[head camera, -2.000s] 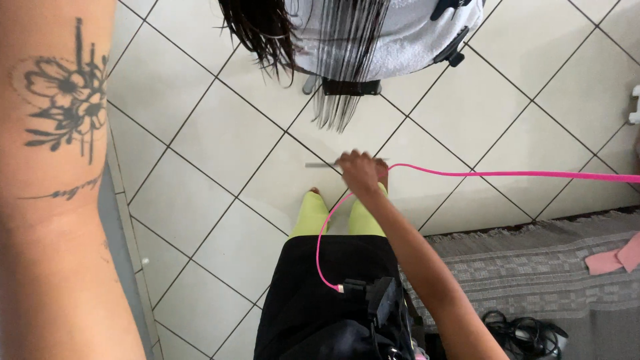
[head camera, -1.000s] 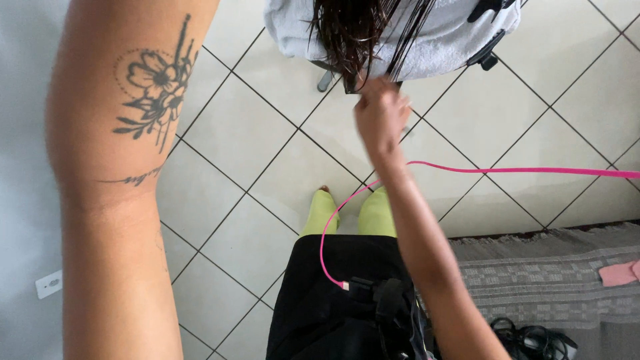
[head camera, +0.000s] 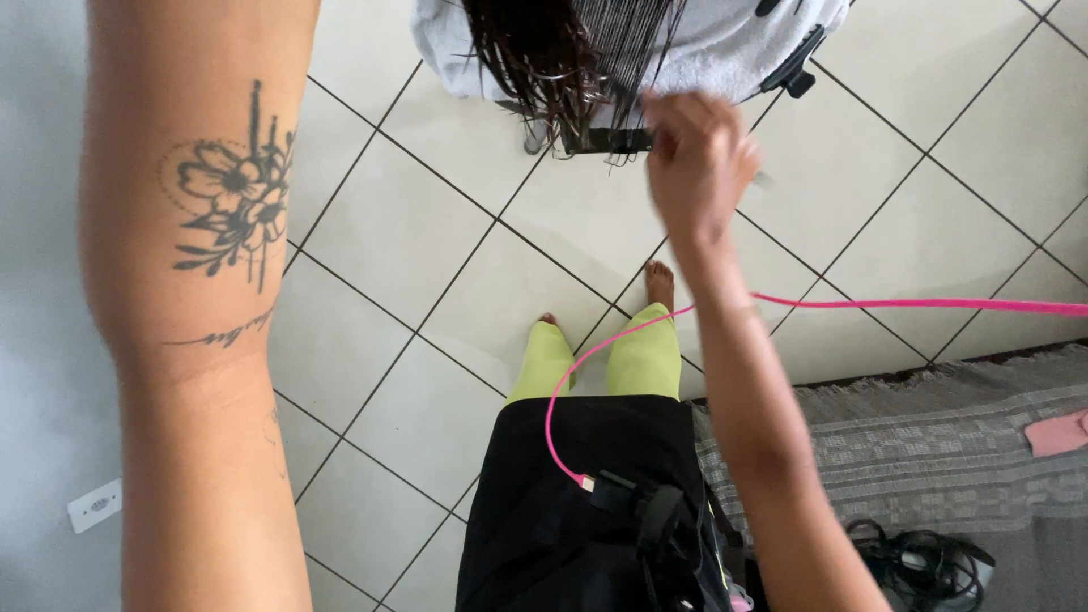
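Observation:
At the top centre, dark wet hair (head camera: 544, 68) of a seated person hangs over a light grey towel (head camera: 714, 51), with a thin, combed-out section (head camera: 625, 42) on its right side. My right hand (head camera: 701, 149) is beside the ends of that section, fingers curled and blurred by motion. A faint, thin grey thing pokes out at the right of the hand; the fingers appear closed on it, but its kind is hard to tell. My left hand is outside the picture; only the raised tattooed left arm (head camera: 195, 340) shows, large along the left side.
A pink cable (head camera: 892, 303) crosses from the right edge to a black device at my waist. At lower right, a grey woven cover (head camera: 935, 442) bears coiled black cords (head camera: 922, 565) and a pink cloth (head camera: 1058, 433). A black clip (head camera: 795, 64) sits on the towel. A wall socket (head camera: 95, 506) is at left.
Two seconds ago my right hand was below the hair, holding a thin, light tool. It rose to the hair ends and is now just right of them. The left arm has shifted in view.

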